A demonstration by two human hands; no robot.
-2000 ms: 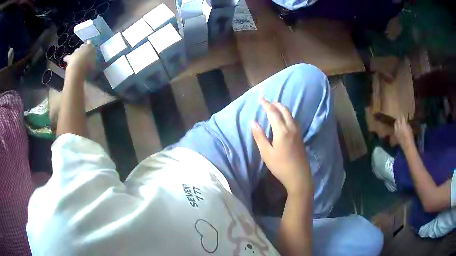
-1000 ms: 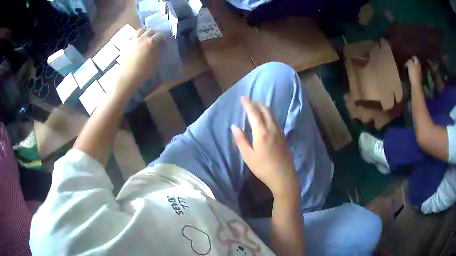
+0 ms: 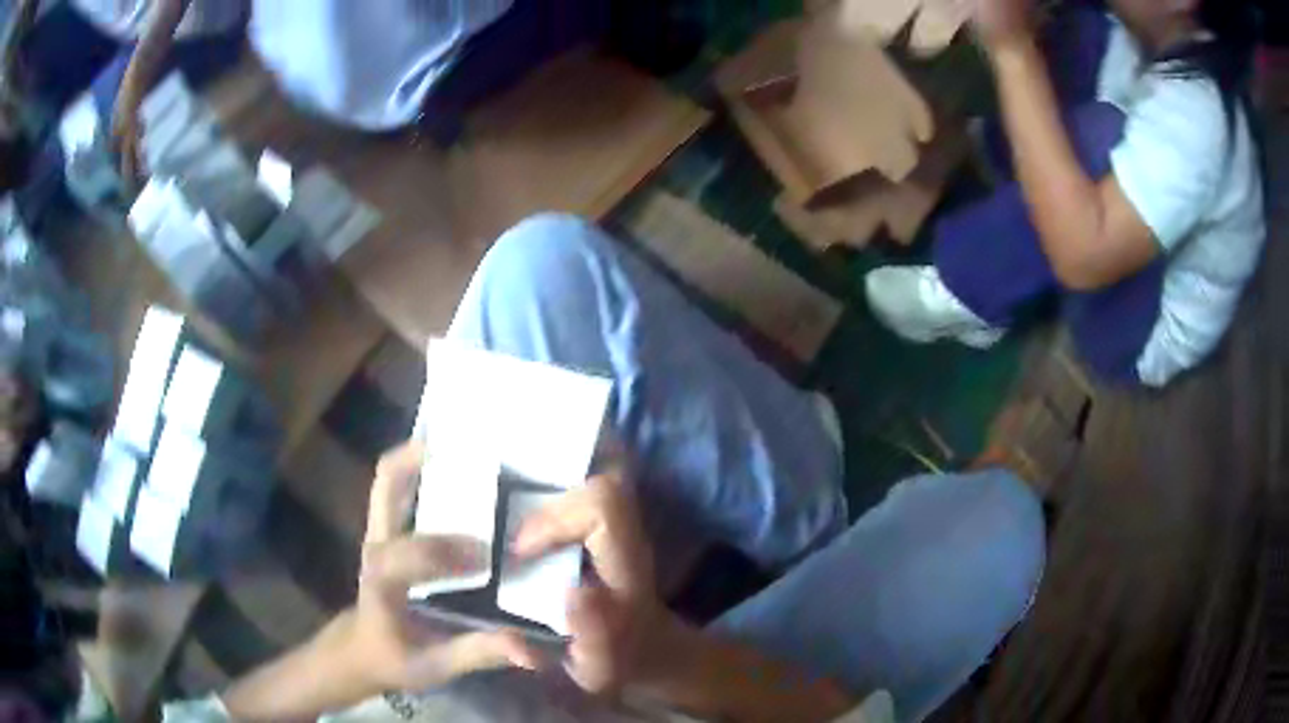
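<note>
An open carton (image 3: 516, 410) is held between both hands above my lap. Its large white lid stands up away from me, white side flaps lie over the top, and a dark gap shows between them. My left hand (image 3: 410, 565) grips the carton's left side, thumb along the near edge. My right hand (image 3: 601, 565) is on its right side, with fingertips on the right white flap. Closed cartons (image 3: 177, 466) with white tops stand in two rows at the left. The carton's lower part is hidden by my hands.
Open cartons (image 3: 212, 240) stand at upper left, with more blurred ones further left. Brown cardboard (image 3: 566, 134) lies beyond my knee. A person at upper right sits near a brown die-cut box (image 3: 834, 120). Another person's clothing (image 3: 368, 57) shows at the top.
The view has swung right. My left hand has left the cluster and come to my lap. Both hands now hold an open carton. The seated person's hand has risen.
</note>
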